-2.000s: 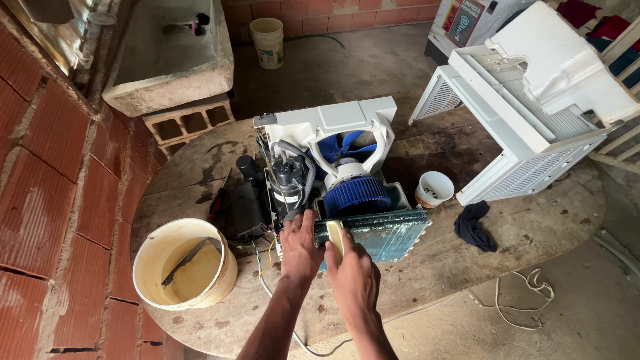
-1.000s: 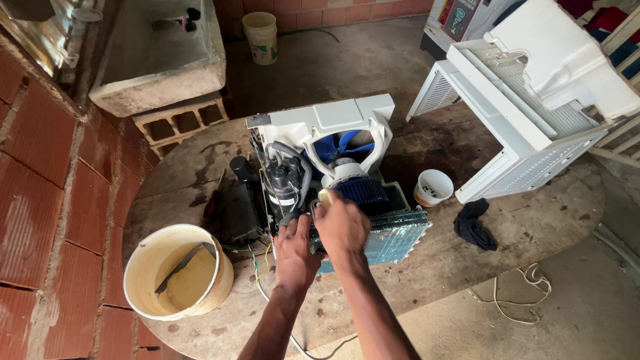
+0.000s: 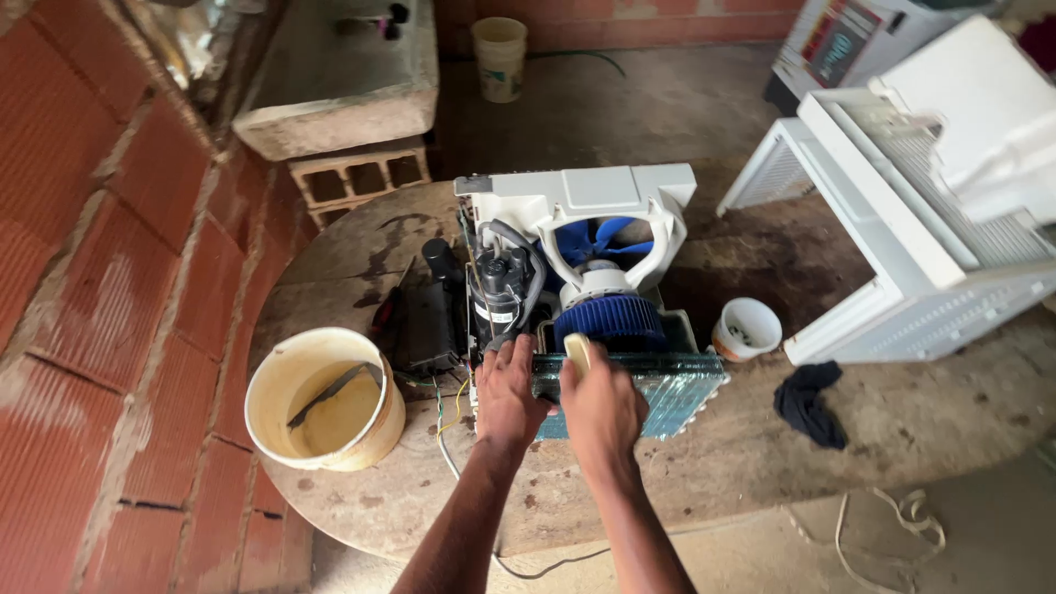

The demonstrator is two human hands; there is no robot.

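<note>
An opened window air conditioner stands on a wooden table, its finned coil [image 3: 672,400] facing me. My left hand [image 3: 507,392] rests on the coil's top left edge, fingers spread, near the black compressor [image 3: 499,280]. In my right hand [image 3: 602,404] is a cream-coloured brush or block [image 3: 577,353], held upright over the coil's top edge; its lower end is hidden by the fingers. Just behind are the blue blower wheel [image 3: 610,320] and, inside a white plastic housing [image 3: 602,188], a blue fan [image 3: 598,239].
On the wooden table [image 3: 594,511], a bucket [image 3: 388,421] of cloudy liquid stands left, beside a black capacitor or motor part [image 3: 441,260]. To the right are a small white cup [image 3: 747,330], a dark cloth [image 3: 808,404] and the white casing [image 3: 883,247]. A concrete sink [image 3: 346,124] sits behind left.
My right hand has moved from the coil's face up toward the blower, then back to the coil's top edge, keeping the cream-coloured tool. The left hand stays at the coil's left end.
</note>
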